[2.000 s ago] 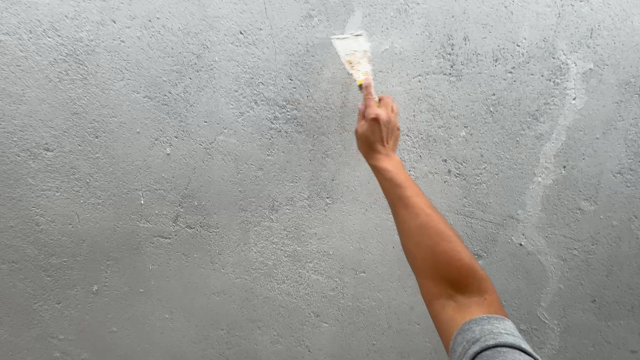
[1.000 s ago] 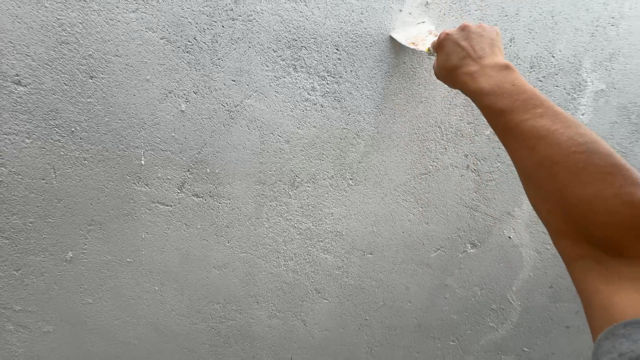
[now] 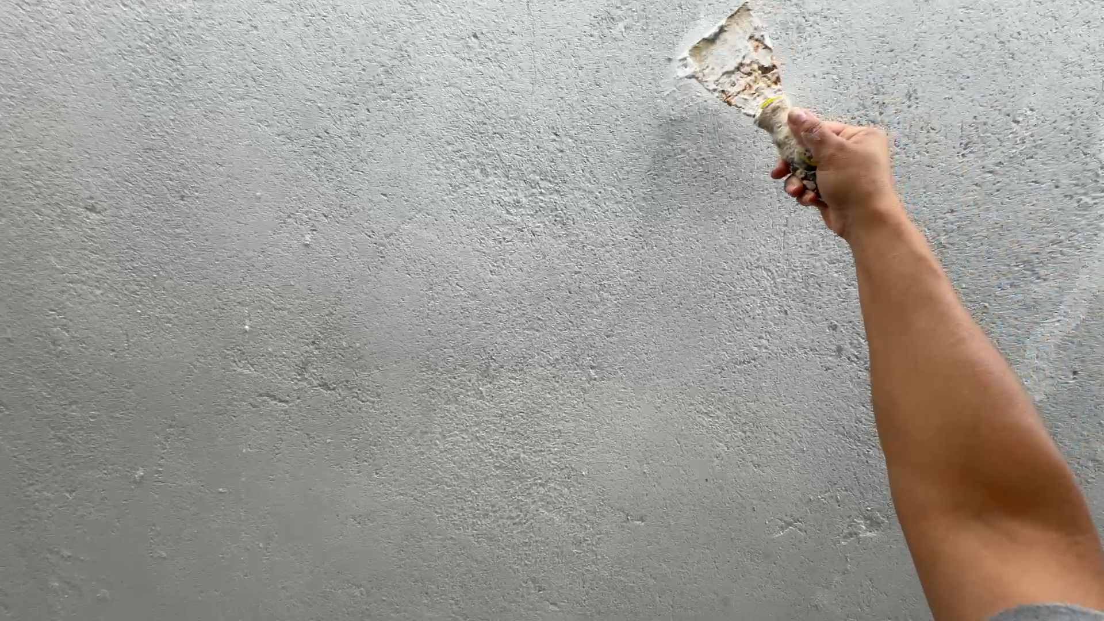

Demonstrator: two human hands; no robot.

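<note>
My right hand [image 3: 845,168] reaches in from the lower right and grips the handle of a putty knife [image 3: 742,65] near the top of the view. The thumb lies along the handle, which is crusted with dried filler and shows a bit of yellow. Whitish and brownish residue covers the blade, which points up and to the left. White filler shows at the blade's left corner, against the rough grey wall [image 3: 483,310]. My left hand is out of view.
The pitted grey wall fills the background. A pale filled streak [image 3: 1069,310] runs down it at the right, partly behind my forearm. A small white speck [image 3: 247,327] sits on the wall at the left.
One second ago the blade lay flatter, partly behind my hand; now its crusted face and the handle show. The wall streak has shifted to the right as the view moved.
</note>
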